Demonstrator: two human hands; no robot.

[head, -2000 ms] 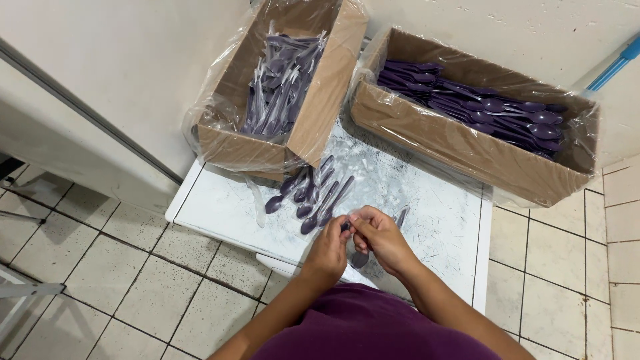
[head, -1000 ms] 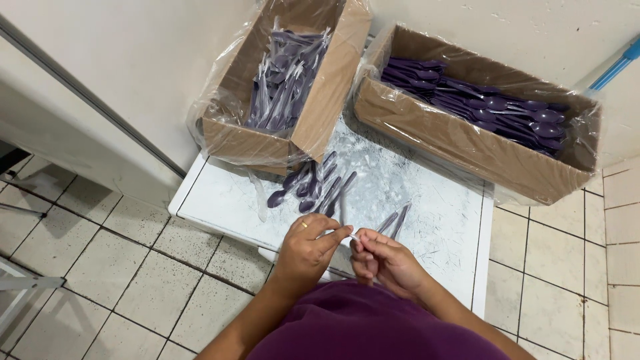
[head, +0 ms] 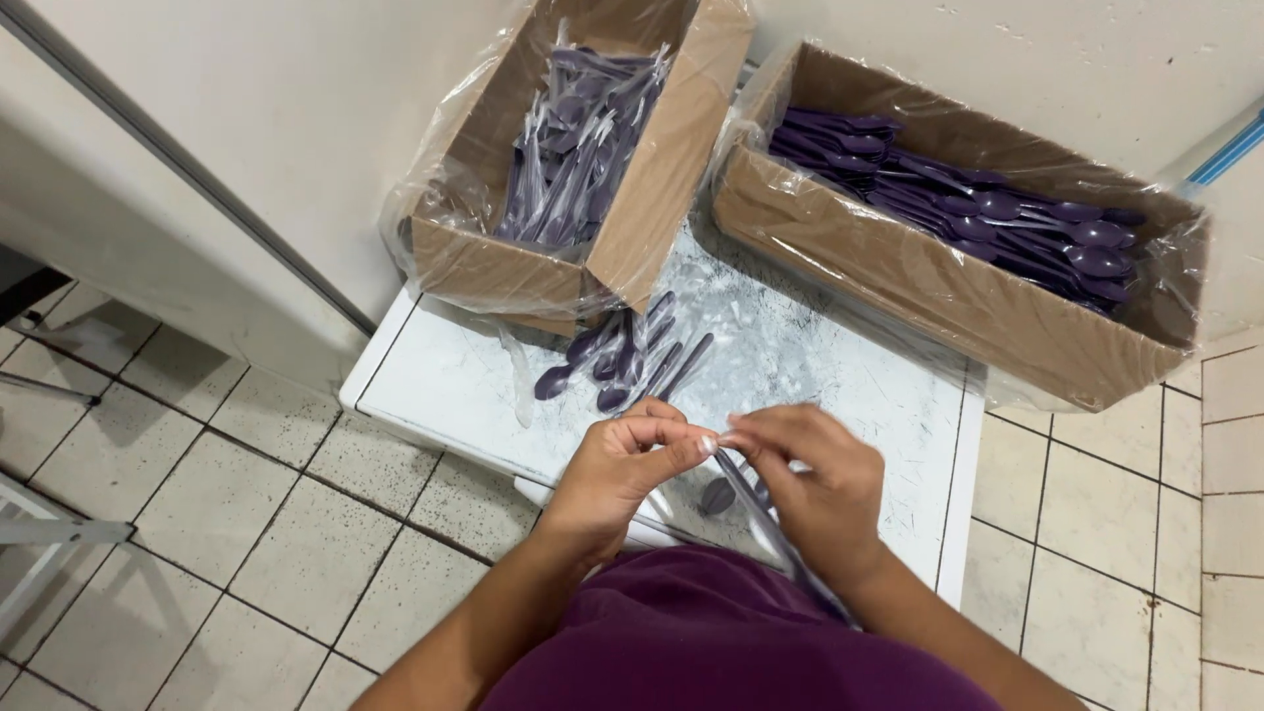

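Between both hands, a purple plastic spoon in a clear wrapper (head: pixel 765 518) slants down toward my purple shirt. My left hand (head: pixel 632 469) pinches its upper end between thumb and forefinger. Fingertips of my right hand (head: pixel 820 474) meet the left ones at that end; the fingers are slightly blurred. The spoon's lower end lies near the shirt and right forearm. Beneath the hands, a dark spoon bowl (head: pixel 718 496) shows on the worn white tabletop (head: pixel 839 385). Several purple spoons (head: pixel 629 361) lie loosely beyond my left hand, beside a strip of clear plastic (head: pixel 517 375).
At the table's back left, a plastic-lined cardboard box (head: pixel 662 163) holds wrapped purple spoons (head: pixel 583 148). Another lined box (head: pixel 948 286) at the back right holds stacked purple spoons (head: pixel 973 212). A metal stand leg (head: pixel 69 533) is on the tiled floor at left.
The long wrapped spoon now shows between my hands, slanting toward the shirt; it was not clearly visible one second ago. My hands remain close together with their fingertips meeting.
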